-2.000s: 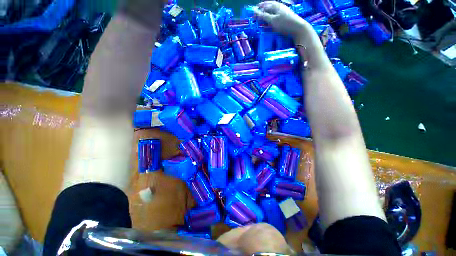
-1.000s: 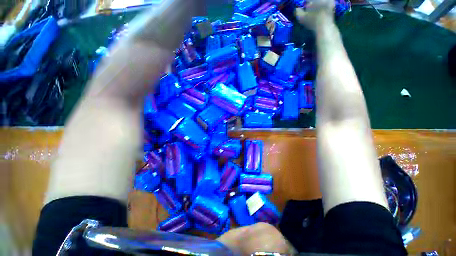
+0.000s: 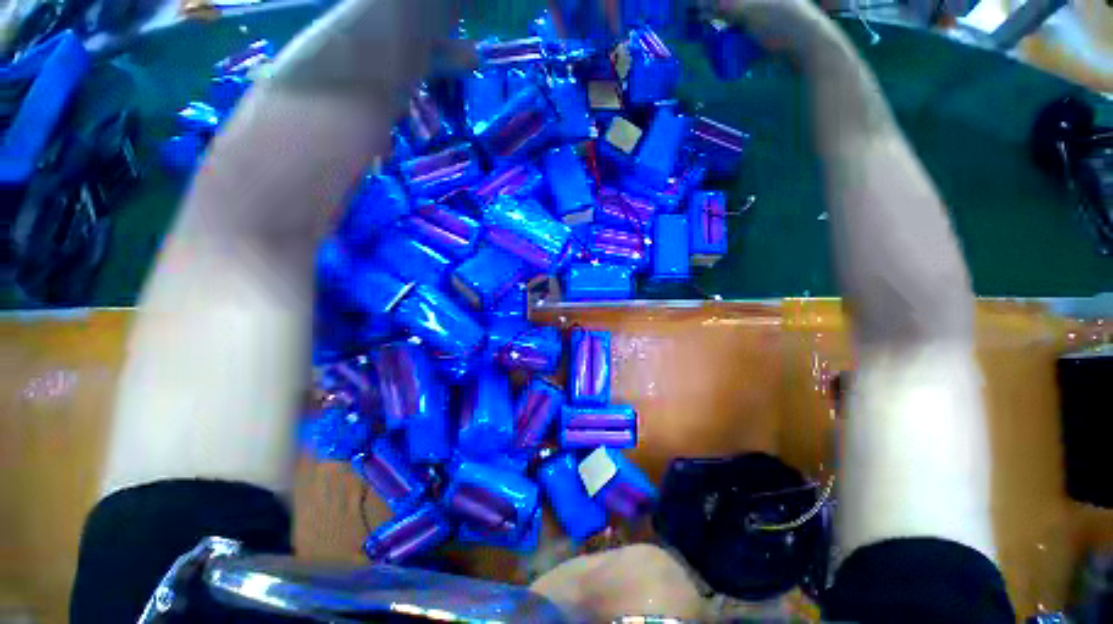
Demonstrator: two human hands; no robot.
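Note:
Blue shrink-wrapped battery packs with purple stripes [image 3: 525, 232] lie heaped across the green surface and onto the orange bench. Pale square pads show on some packs. My left forearm reaches over the heap's left side to the top edge; the hand is beyond the picture. My right hand [image 3: 759, 15] is at the top edge, partly cut off and blurred, close to a blue pack [image 3: 730, 51]. Whether it grips that pack cannot be told.
A black round shell with a thin wire [image 3: 745, 524] sits on the bench right of the packs. Dark objects and a blue edge [image 3: 43, 110] are at the far left. A black object [image 3: 1068, 128] lies at the right on the green surface [image 3: 781, 219].
The view has shifted. My left hand has passed out at the top. My right forearm has swung outward, its hand still near the top edge. The black shell beside the packs has become visible.

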